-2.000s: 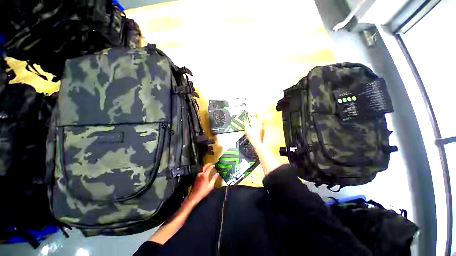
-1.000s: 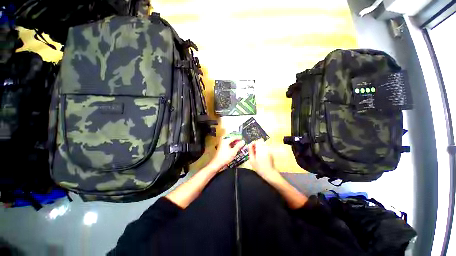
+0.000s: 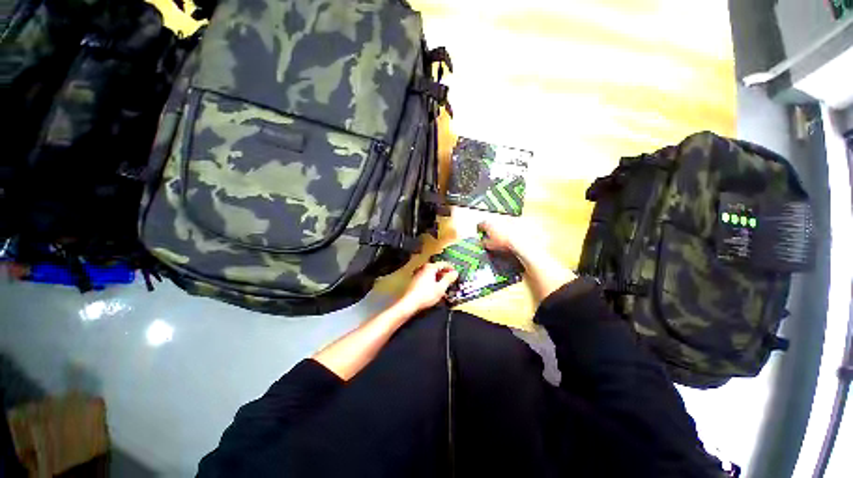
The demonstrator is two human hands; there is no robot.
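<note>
A black hang tag with bright green stripes (image 3: 475,269) is between my two hands, close in front of my body. My left hand (image 3: 432,283) grips its left edge with the fingertips. My right hand (image 3: 500,245) holds its upper right edge. A stack of hang tags (image 3: 489,177), black with green stripes, lies on the table just beyond my hands. Any string at my fingertips is too small to tell.
A large camouflage backpack (image 3: 271,187) lies left of the tags, with more dark bags (image 3: 84,121) beyond it. A smaller camouflage backpack (image 3: 697,261) with a green-dotted hang tag (image 3: 739,222) stands on the right. The yellow wooden table (image 3: 599,84) extends ahead.
The view has shifted, so the bags and table appear further right. The tag in my hands, earlier opened or turned at an angle, now shows its green stripes, and my right hand has moved to its upper edge.
</note>
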